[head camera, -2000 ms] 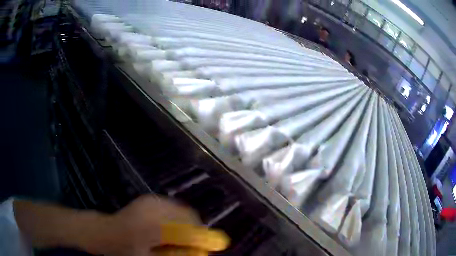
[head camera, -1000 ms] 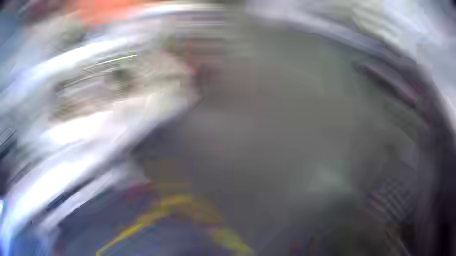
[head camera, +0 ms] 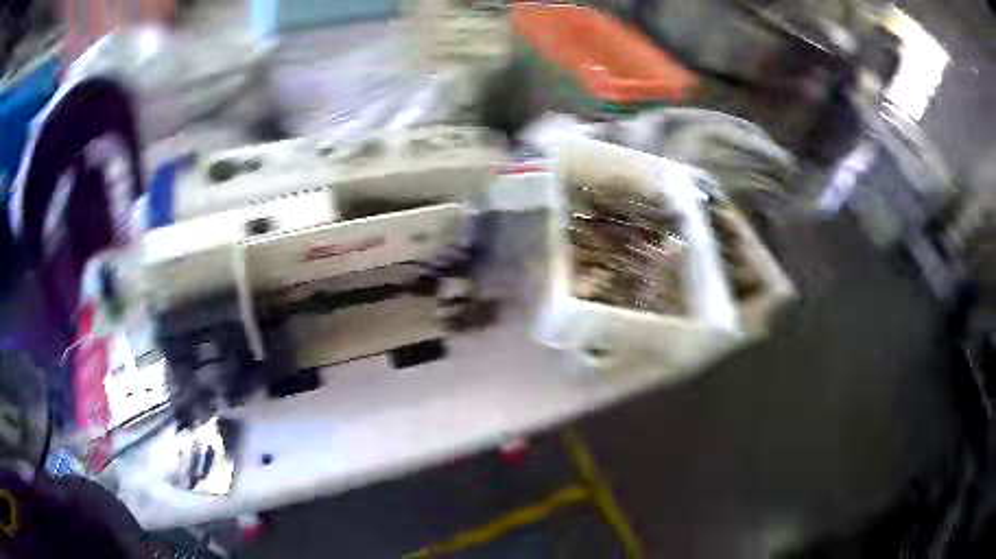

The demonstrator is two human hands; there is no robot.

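Note:
No hand of mine is in view. Nearest in front is a white sewing table [head camera: 437, 431] with an industrial sewing machine [head camera: 360, 246] on it, cream-coloured, with a long body and dark parts below. A white box [head camera: 633, 311] stands on the table's right part and holds many small brownish things, too blurred to name. Another box with brownish contents sits against its right side. The frame is blurred by motion.
A purple round thing [head camera: 82, 186] is at the left edge, possibly a thread cone. An orange tray or bin [head camera: 606, 55] is behind the boxes. Grey floor with yellow lines [head camera: 497, 524] shows below the table. Crumpled pale material lies behind the machine.
The view has swung away from the rack with the white-covered ridged rows to the sewing table. The hand with yellow finger covers seen at first is out of the picture.

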